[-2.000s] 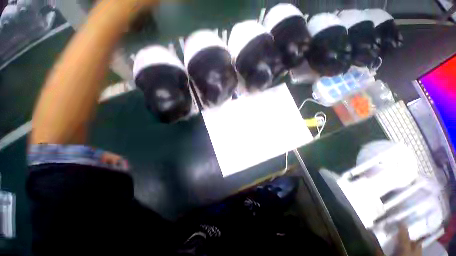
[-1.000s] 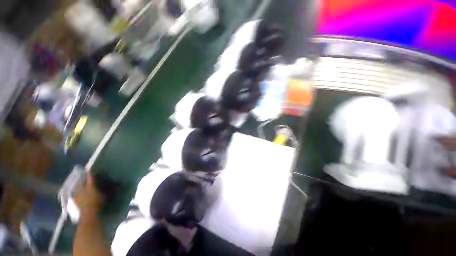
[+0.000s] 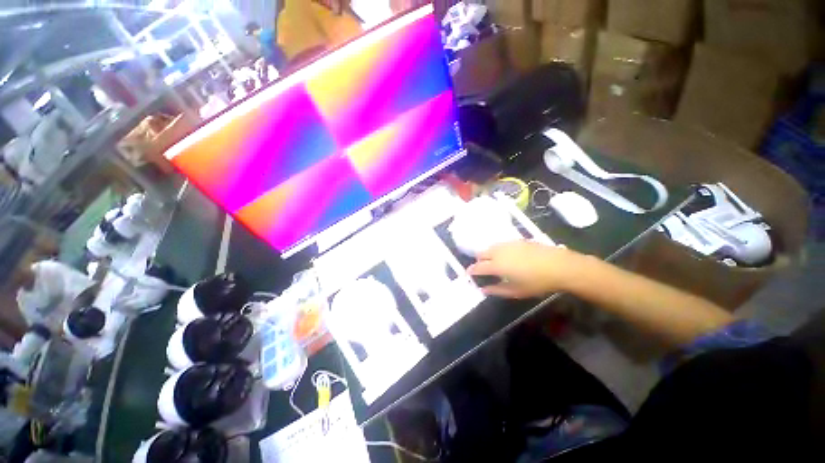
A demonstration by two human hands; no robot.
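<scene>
My right hand (image 3: 520, 269) reaches in from the right and lies at a white camera unit (image 3: 477, 226) on the bench's front part. Its fingers are at the unit's near edge; whether they grip it cannot be told. Two more white camera units stand to its left, one upright-looking with a rounded top (image 3: 366, 312) and one beside it (image 3: 434, 288). My left hand is not in view.
A row of white-and-black cameras (image 3: 210, 393) stands at left, with a blue parts box (image 3: 280, 348) and a white sheet (image 3: 317, 439). Behind are a bright monitor (image 3: 335, 136), yellow tape (image 3: 513, 192), a mouse (image 3: 574, 209) and a label strip (image 3: 606, 176). A carton holding cameras (image 3: 724, 226) is at right.
The view has swung to the right and up, bringing in the whole monitor and the carton. My left hand has left the picture. My right hand now shows clearly at the white units.
</scene>
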